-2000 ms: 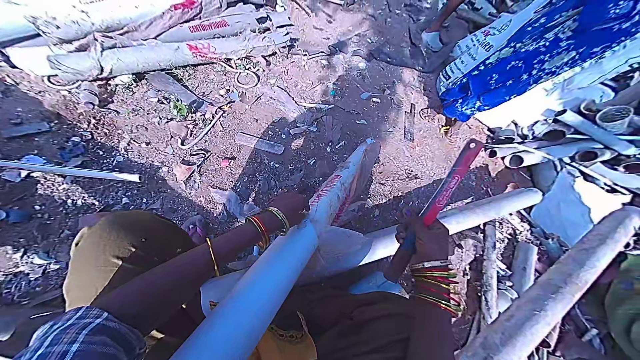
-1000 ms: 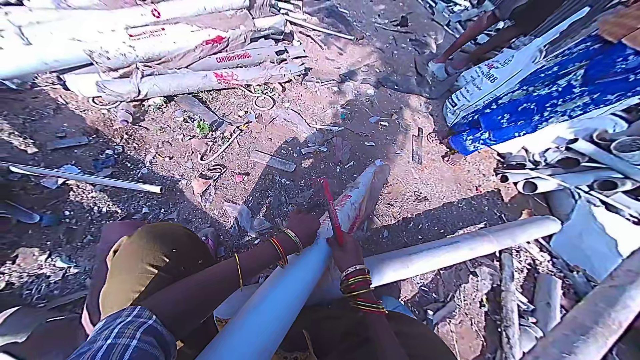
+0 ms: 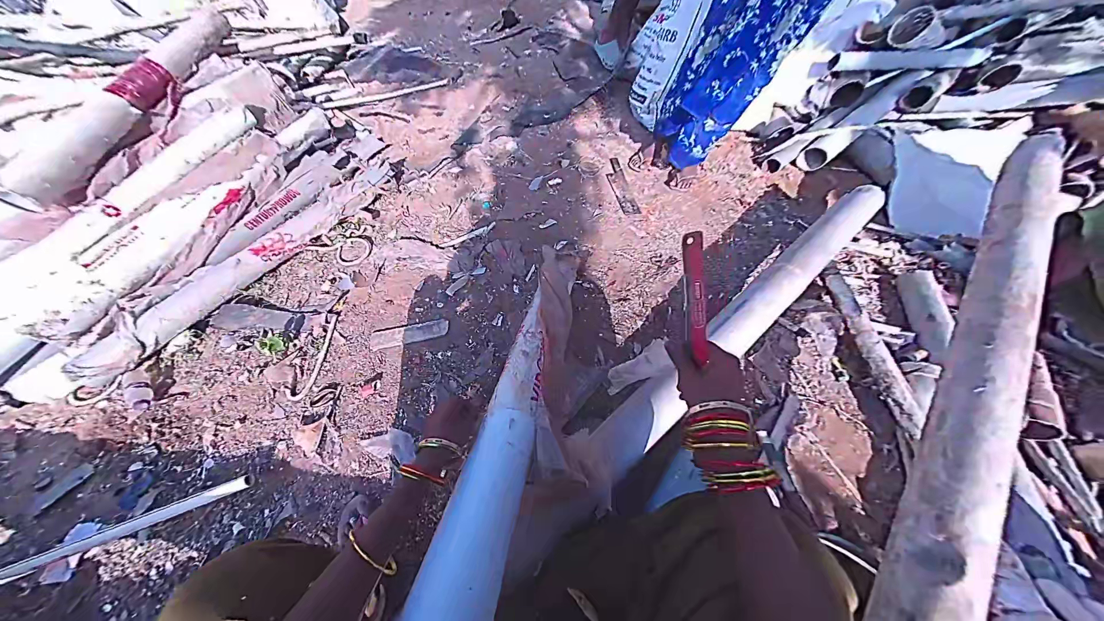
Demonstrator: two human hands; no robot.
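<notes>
My right hand (image 3: 709, 373) is closed on a red tool with a flat bar-like body (image 3: 694, 297), which points up and away from me; its exact kind is unclear. A white plastic pipe (image 3: 487, 483) slants up from my lap, its far part covered by a torn printed plastic wrapping (image 3: 556, 319). My left hand (image 3: 452, 424) is at the left side of that pipe, in shadow, and its fingers are hard to make out. Another white pipe (image 3: 776, 272) lies crosswise beneath, behind my right hand.
Wrapped pipes (image 3: 285, 233) are piled at the left. A thick dirty pipe (image 3: 975, 371) and a heap of pipe pieces (image 3: 918, 30) are at the right. A thin white pipe (image 3: 129, 526) lies at the lower left. Another person's feet (image 3: 681, 177) show beside blue patterned cloth (image 3: 733, 69).
My right hand with the red tool has moved away from the wrapped pipe to the right. My left hand has shifted from the wrapping down along the pipe's left side. The view has turned.
</notes>
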